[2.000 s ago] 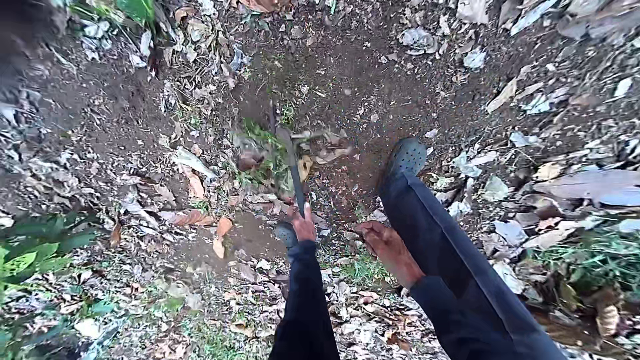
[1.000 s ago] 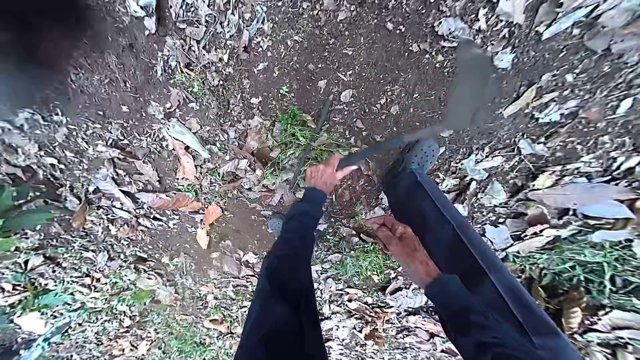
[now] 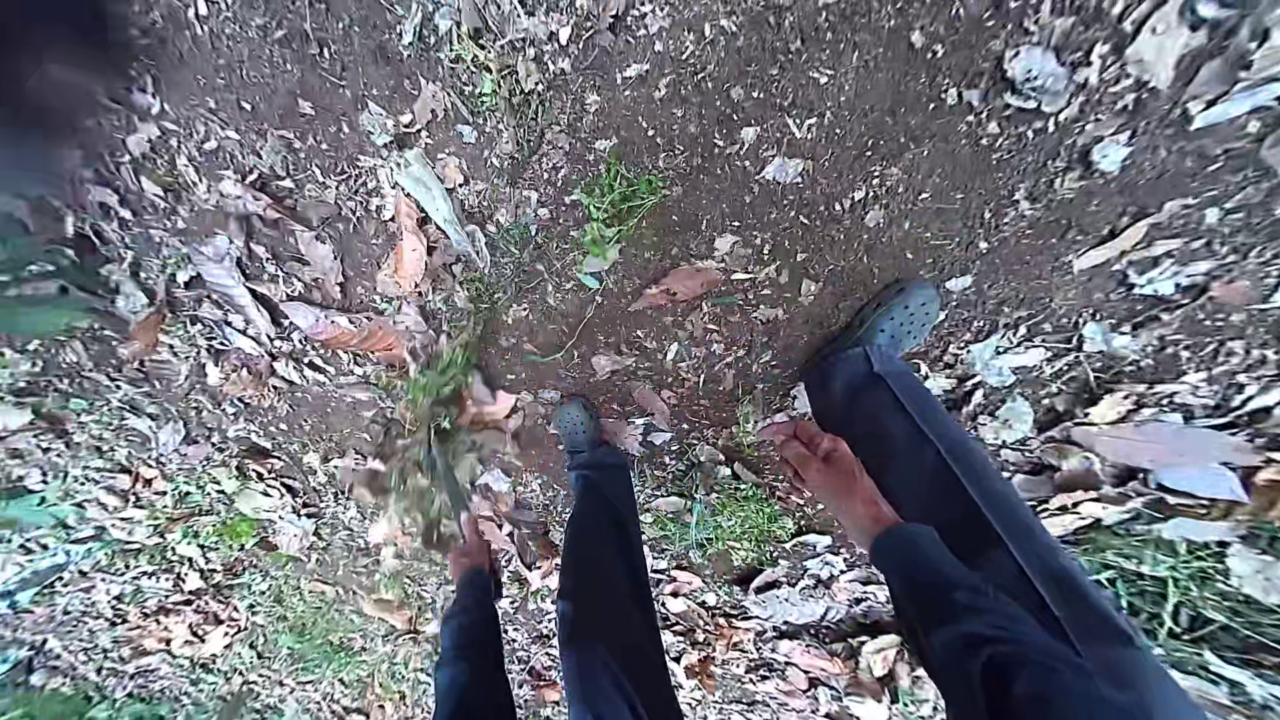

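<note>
My left hand [image 3: 470, 552] is low, left of my left shoe, closed on the handle of a long-bladed tool [image 3: 447, 475], likely a machete, which points up and is blurred. A blurred clump of cut grass and dry leaves [image 3: 432, 400] lies over or around its blade; whether it rests on the blade cannot be told. My right hand [image 3: 830, 475] hangs by my right shin with fingers curled and thumb against them; a small pinkish thing, perhaps a leaf, shows at the fingertips. A small green weed tuft [image 3: 617, 205] lies on the bare soil ahead.
My grey perforated clogs [image 3: 900, 318] stand on soil, the left one [image 3: 577, 425] further back. Dry leaf litter [image 3: 350, 335] spreads to the left and right. Grass [image 3: 735, 525] grows between my legs, with more grass [image 3: 1180, 590] at the lower right. A dark blur covers the upper left corner.
My left hand has swung from the middle down to the left with the tool. The grass clump and dry leaves that lay ahead of my feet are now at the left. My right hand stays near my shin.
</note>
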